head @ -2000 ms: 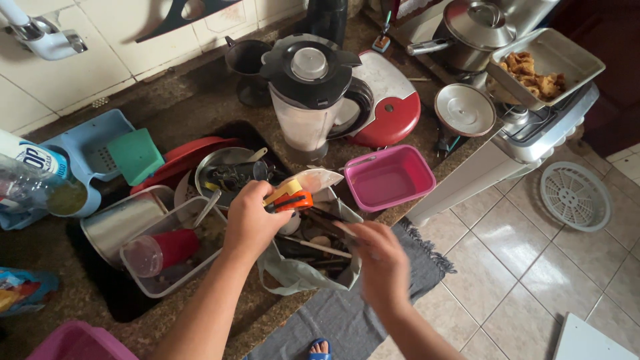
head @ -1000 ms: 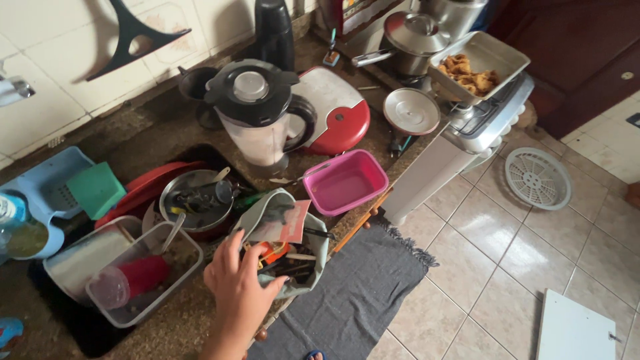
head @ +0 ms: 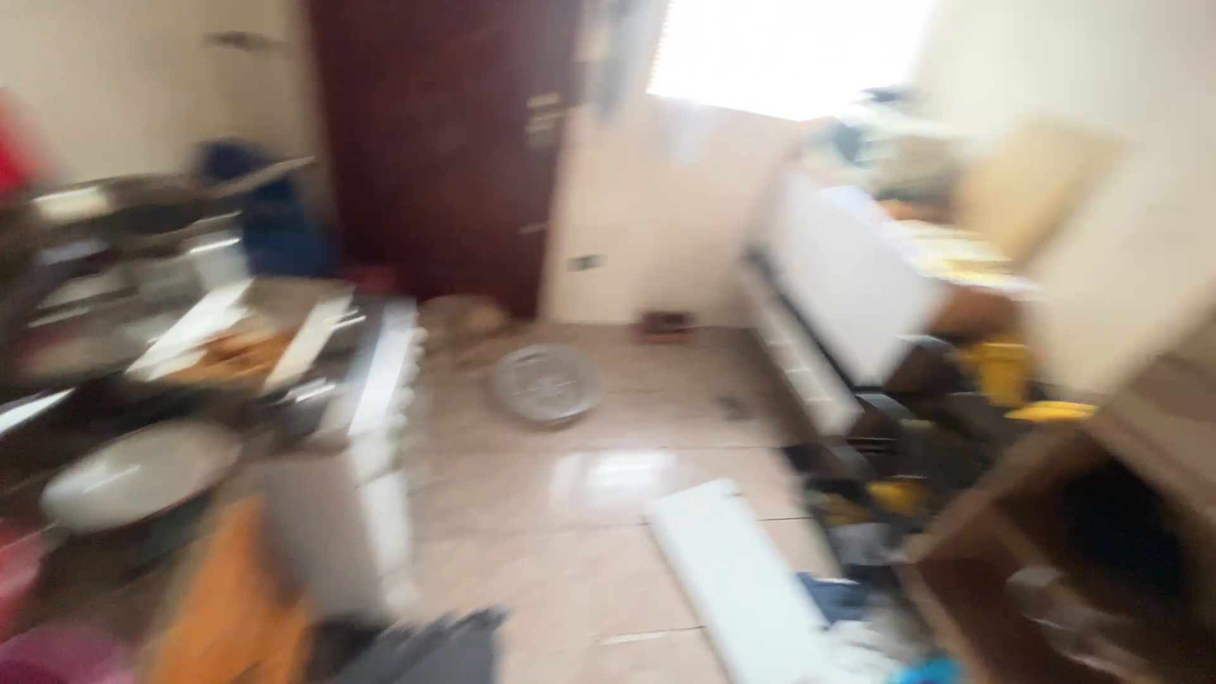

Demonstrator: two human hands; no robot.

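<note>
Neither of my hands shows in the head view, which is strongly blurred. At the left stands the stove [head: 375,380], with a metal baking pan [head: 309,332] of browned food [head: 237,356] on it. A round, pale lid or plate [head: 142,475] lies on the counter in front of the pan. Part of a pink-purple plastic tub [head: 66,655] shows in the bottom left corner. The bag or container that my hands were at is out of view.
A round plastic grate [head: 546,383] and a long white panel [head: 736,579] lie on the tiled floor. A dark red door [head: 437,142] stands at the back. Along the right are a white cabinet or appliance [head: 845,275], an open wooden cabinet [head: 997,570] and cluttered items. A dark fringed rug [head: 437,651] shows below.
The view has swung far up and to the right, across the room. My left hand, over the bag of utensils one second ago, has left the view.
</note>
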